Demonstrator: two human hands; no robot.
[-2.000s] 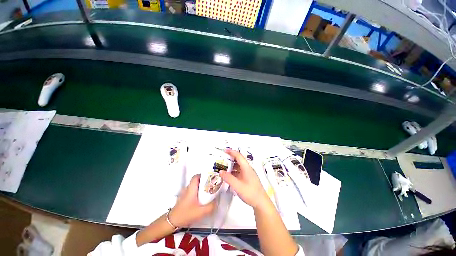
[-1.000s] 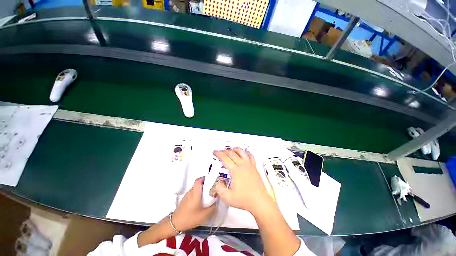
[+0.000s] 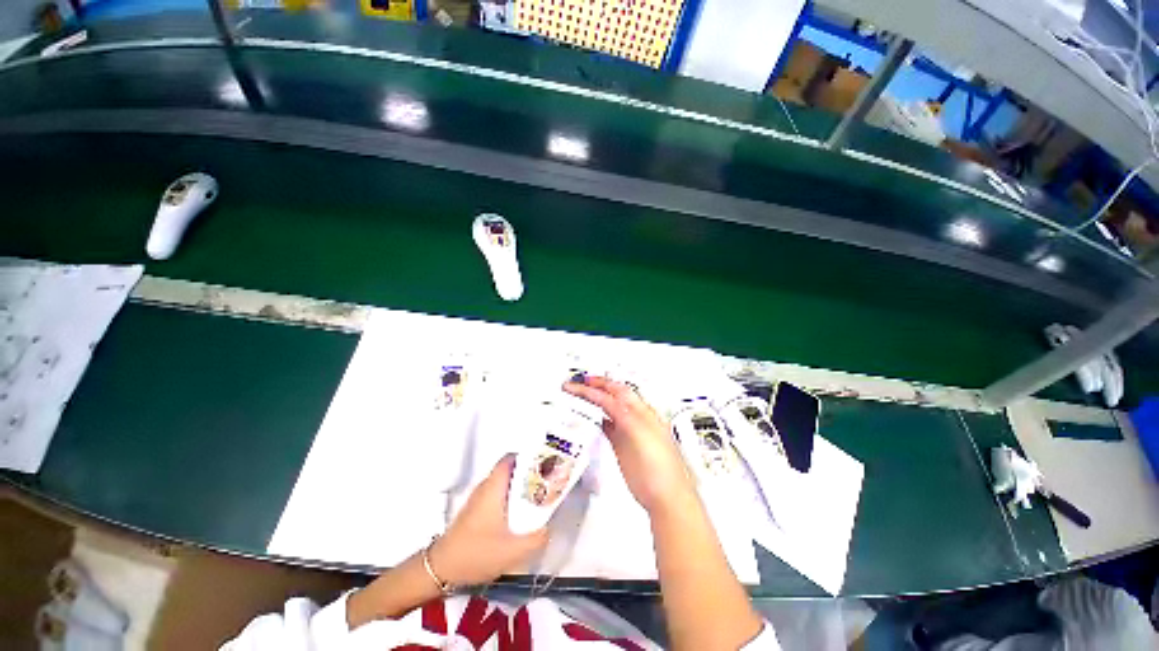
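Note:
My left hand [image 3: 489, 524] grips a white handset [image 3: 552, 464] by its lower side, over the white paper mat [image 3: 343, 477]. The handset's gold-brown control panel and dark display window face up. My right hand [image 3: 625, 426] is at the handset's upper right end, fingers bent and pointing left; whether the fingertips touch it is unclear. Another handset [image 3: 453, 388] lies on the mat to the left. One more lies partly hidden behind my right hand. Two handsets [image 3: 703, 439] [image 3: 752, 426] lie side by side to the right. A thin cord hangs below the held handset.
The green belt [image 3: 636, 299] carries handsets at left [image 3: 181, 214] and middle [image 3: 498, 254], and a group at far right [image 3: 1096, 369]. A black phone [image 3: 794, 424] lies beside the right handsets. A white and black tool [image 3: 1036, 486] lies farther right. Printed sheets [image 3: 57, 337] lie at left.
The belt handsets at left and middle have moved right. My right hand has come off the held handset's panel toward its upper end, leaving the panel uncovered.

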